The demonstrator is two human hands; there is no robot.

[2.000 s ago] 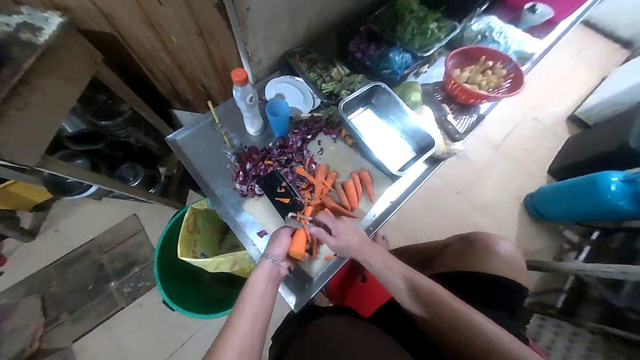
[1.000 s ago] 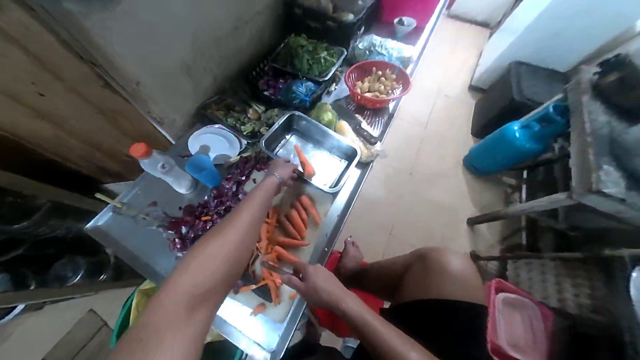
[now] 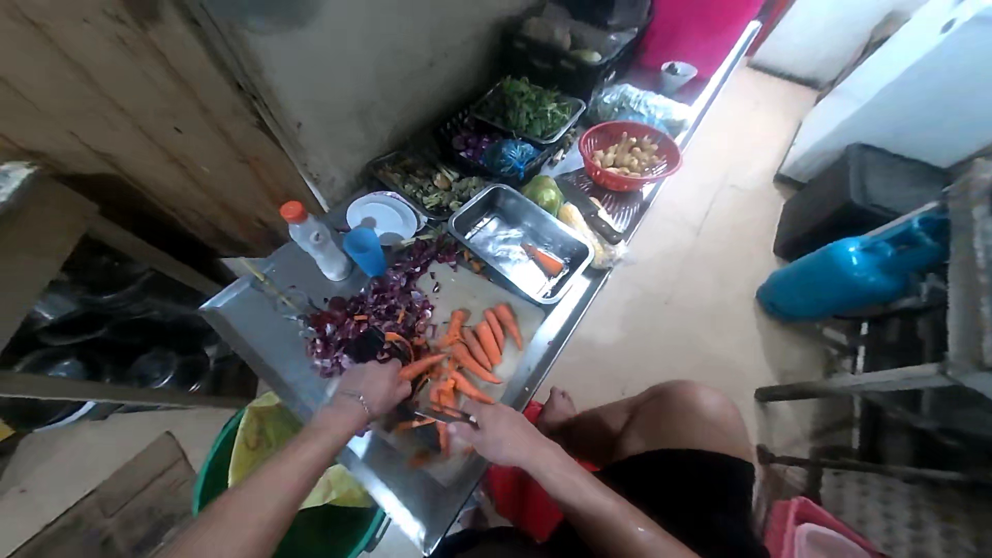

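My left hand (image 3: 375, 387) holds a carrot (image 3: 421, 366) by one end, beside the heap of chopped purple peelings (image 3: 380, 314). My right hand (image 3: 496, 434) grips a dark-handled peeler or small knife (image 3: 446, 417), its thin front part pointing left over orange peelings; which tool it is I cannot tell. Several carrots (image 3: 488, 341) lie side by side on the pale cutting board (image 3: 523, 314), with more carrots and peel nearer my hands. One orange carrot (image 3: 544, 260) rests in the rectangular steel pan (image 3: 473, 225) beyond the board.
A white bottle with an orange cap (image 3: 319, 246), a blue cup (image 3: 365, 252) and white plates (image 3: 382, 218) stand at the back left. A red basket of ginger-like roots (image 3: 630, 182) and a knife (image 3: 603, 225) lie farther right. Below the metal table's left edge is a green bin (image 3: 209, 465).
My left hand has come back from the steel pan, where a carrot now lies, and has taken hold of another carrot. The view has swung right since the oldest frame.
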